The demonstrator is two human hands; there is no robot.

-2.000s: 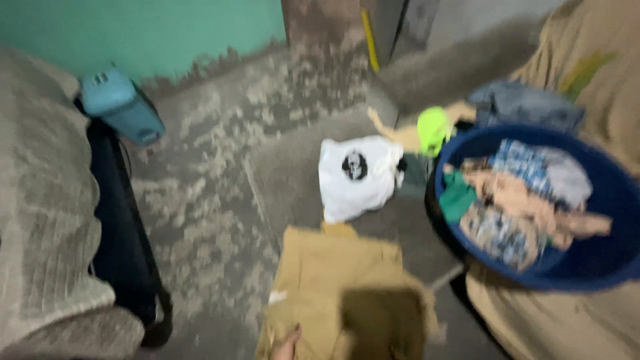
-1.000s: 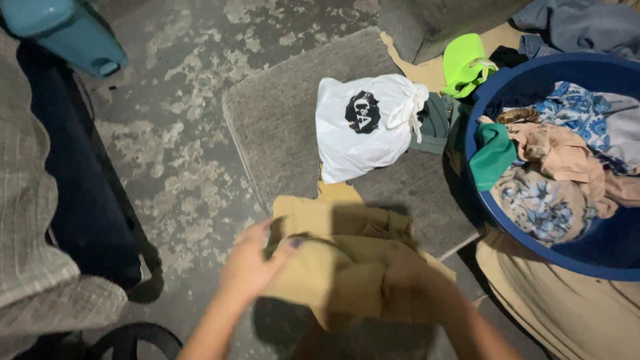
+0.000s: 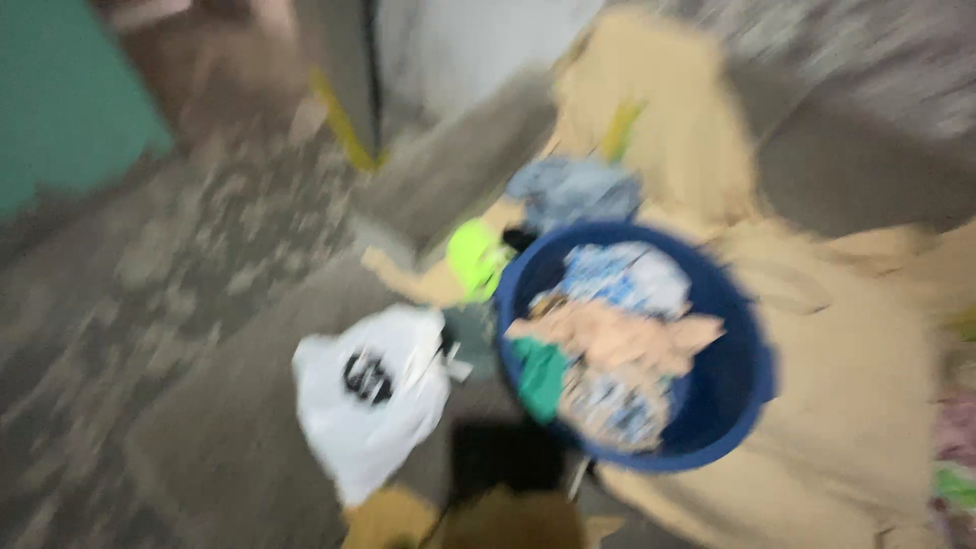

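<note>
Neither of my hands shows in this blurred view. The top of a tan cloth point(image 3: 488, 522) reaches in at the bottom edge, partly in shadow. Just above it lies a white plastic bag point(image 3: 374, 404) with a black print and a knotted end, on a grey cushioned surface. To its right stands a round blue plastic tub point(image 3: 732, 427) holding crumpled clothes: a blue and white patterned cloth point(image 3: 602, 271), a peach cloth point(image 3: 621, 335), a green cloth point(image 3: 540, 377) and a floral one point(image 3: 618, 408). Whether my hands touch the tan cloth is hidden.
A neon yellow-green cap point(image 3: 474, 259) lies left of the tub, and a blue-grey garment point(image 3: 576, 191) behind it. A beige cover point(image 3: 846, 381) spreads under and around the tub. At the upper left are a green wall point(image 3: 69, 107) and worn floor point(image 3: 191, 221).
Both hands were on the tan cloth one second ago and are now out of view. The view has swung toward the tub and the far wall.
</note>
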